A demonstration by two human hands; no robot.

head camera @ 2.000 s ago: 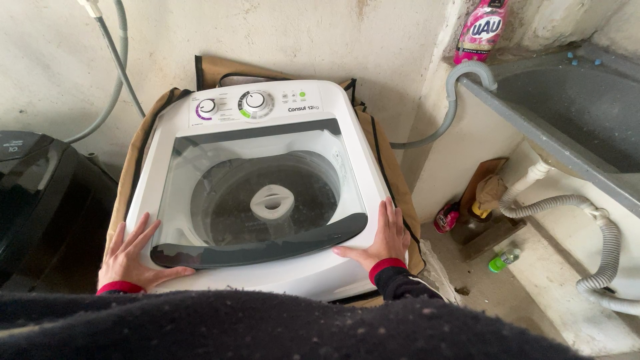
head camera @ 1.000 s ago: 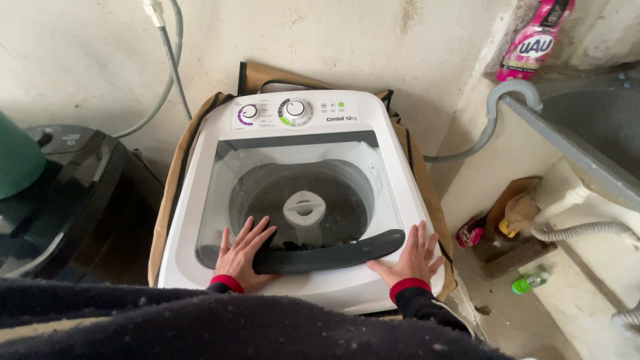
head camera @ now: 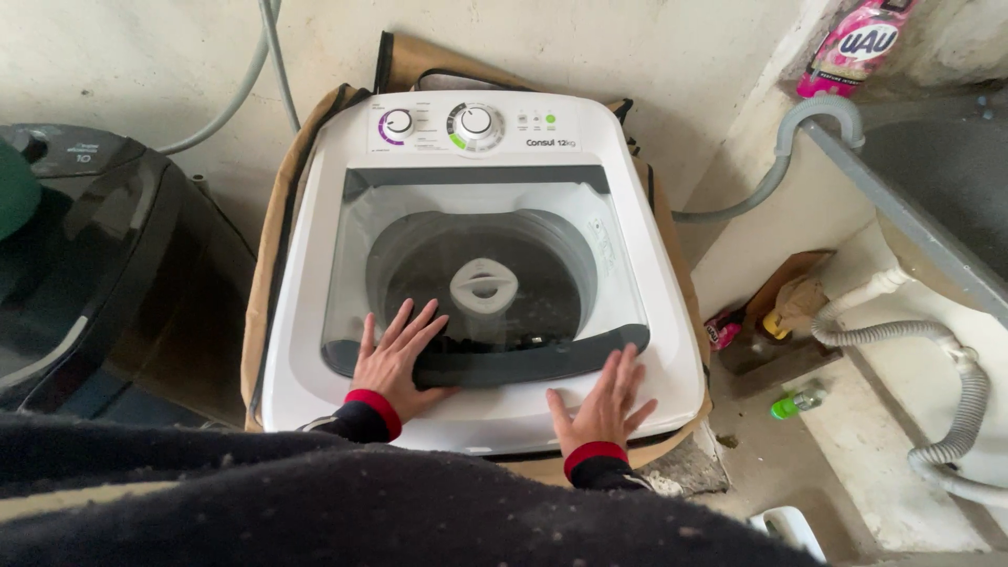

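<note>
A white Consul top-loading washing machine (head camera: pixel 496 421) stands in front of me, its glass lid (head camera: pixel 354 236) down. Through the glass show the dark drum and the pale agitator cap (head camera: pixel 483 285). My left hand (head camera: pixel 398 362), fingers spread, rests on the left part of the lid's dark front handle (head camera: pixel 520 366), its fingertips over the glass. My right hand (head camera: pixel 605 402) is at the front right of the white top, fingers apart, fingertips near the handle's right end. Neither hand holds anything. Two control knobs (head camera: pixel 476 120) sit on the back panel.
A brown fabric cover (head camera: pixel 272 260) is bunched around the machine. A black appliance (head camera: pixel 118 276) stands at left. At right are a grey sink (head camera: pixel 890 197), a grey drain hose (head camera: pixel 756 193), a pink bottle (head camera: pixel 854 47), a corrugated pipe (head camera: pixel 965 409) and a green-capped bottle (head camera: pixel 795 403) on the floor.
My left hand has moved from the machine's left front edge onto the lid handle. My right hand has shifted from the right edge toward the front. The lid stays down.
</note>
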